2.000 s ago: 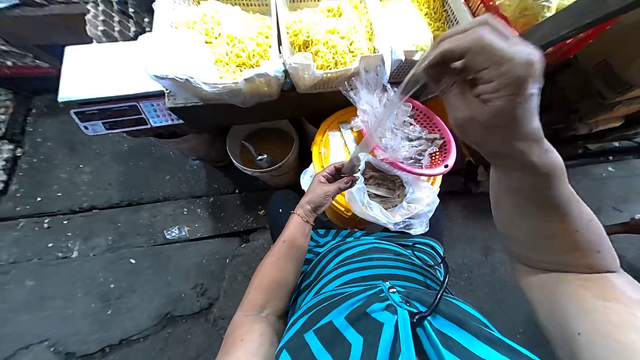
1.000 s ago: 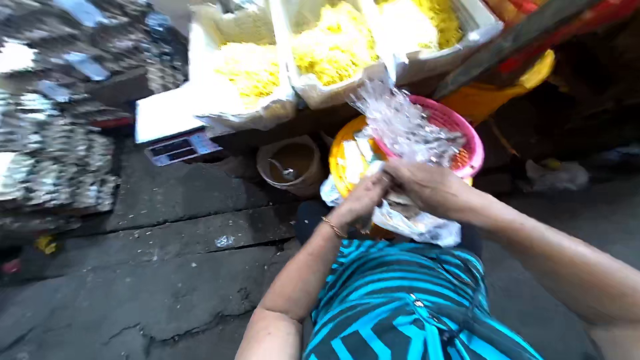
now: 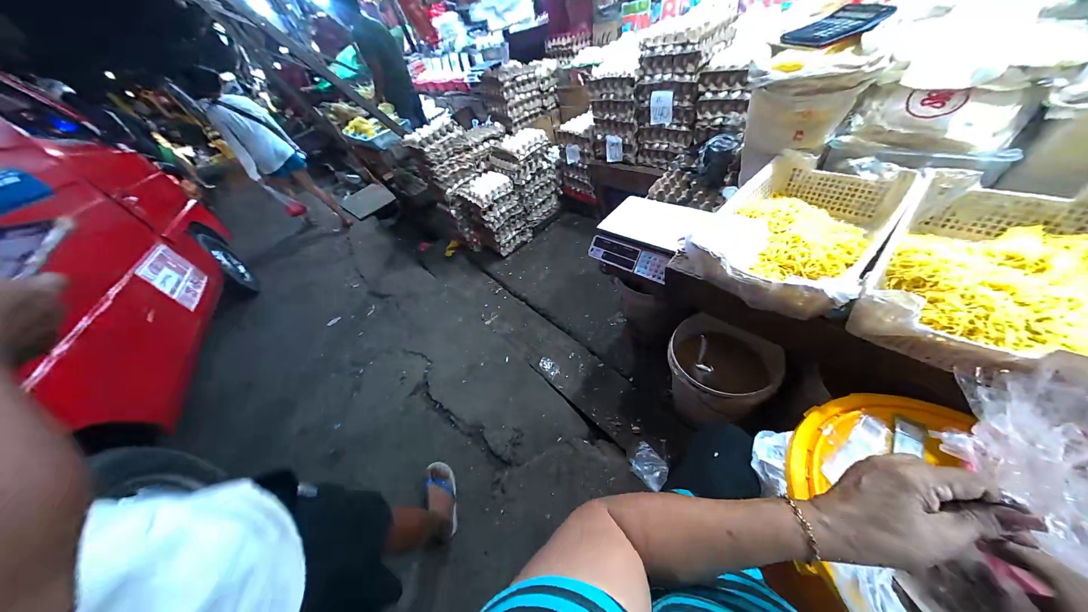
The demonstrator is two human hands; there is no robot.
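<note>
My left hand [image 3: 905, 514], with a bracelet at the wrist, reaches over a yellow container [image 3: 799, 463] at the lower right. Its fingers meet my right hand [image 3: 1024, 574], which is blurred and partly cut off by the frame's edge. What the fingers hold between them is hidden. Clear plastic bags [image 3: 1033, 450] lie crumpled just beyond the hands. A bit of pink plastic [image 3: 1016, 571] shows beneath the fingers, and white plastic film [image 3: 854, 586] is under my left hand.
Noodle crates [image 3: 884, 225] stand on a ledge beside a white digital scale [image 3: 650, 229]. Below is a bucket of brown liquid [image 3: 722, 365] with a ladle. Egg trays [image 3: 493, 212] are stacked ahead. At left are a red vehicle [image 3: 110, 280] and a person in a white shirt [image 3: 191, 548], close by.
The view has swung far to the left. My right hand was raised above the bag two seconds ago; it came down to my left hand, and the two are still together.
</note>
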